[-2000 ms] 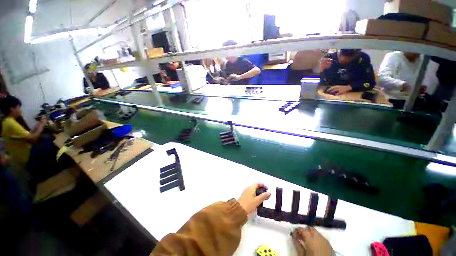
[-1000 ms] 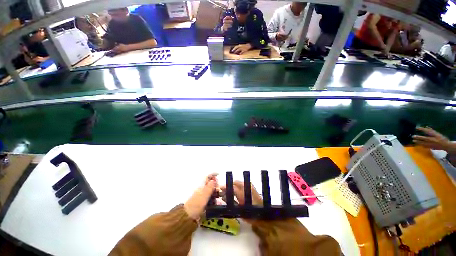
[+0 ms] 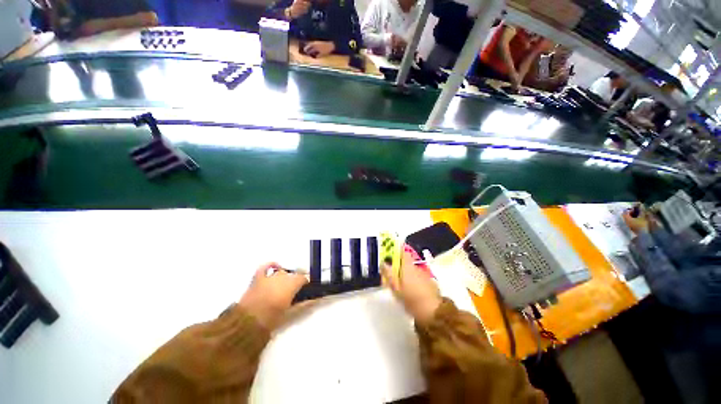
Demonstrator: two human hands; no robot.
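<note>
A black charging dock [image 3: 340, 286] lies in front of me with its four rails pointing away. My left hand [image 3: 270, 290] grips the dock's left end, with the white cable at its fingers. My right hand [image 3: 414, 289] holds the yellow Joy-Con controller [image 3: 388, 247] upright against the dock's rightmost rail. Whether it sits on the rail cannot be told. The pink-red controller [image 3: 417, 259] is partly hidden behind my right hand. Another black dock [image 3: 17, 298] lies at the left edge of the view.
A grey metal box [image 3: 528, 251] with small metal bits on top stands on the orange mat [image 3: 594, 278]. A phone [image 3: 433, 238] and perforated card [image 3: 466, 270] lie beside it. Docks lie on the green conveyor belt [image 3: 261, 175]. A person's arm [image 3: 660, 256] is at the right; others sit across.
The view has turned right. My right hand has moved from behind the dock to its right end and taken hold of the yellow controller, lifting it from the table to the rightmost rail.
</note>
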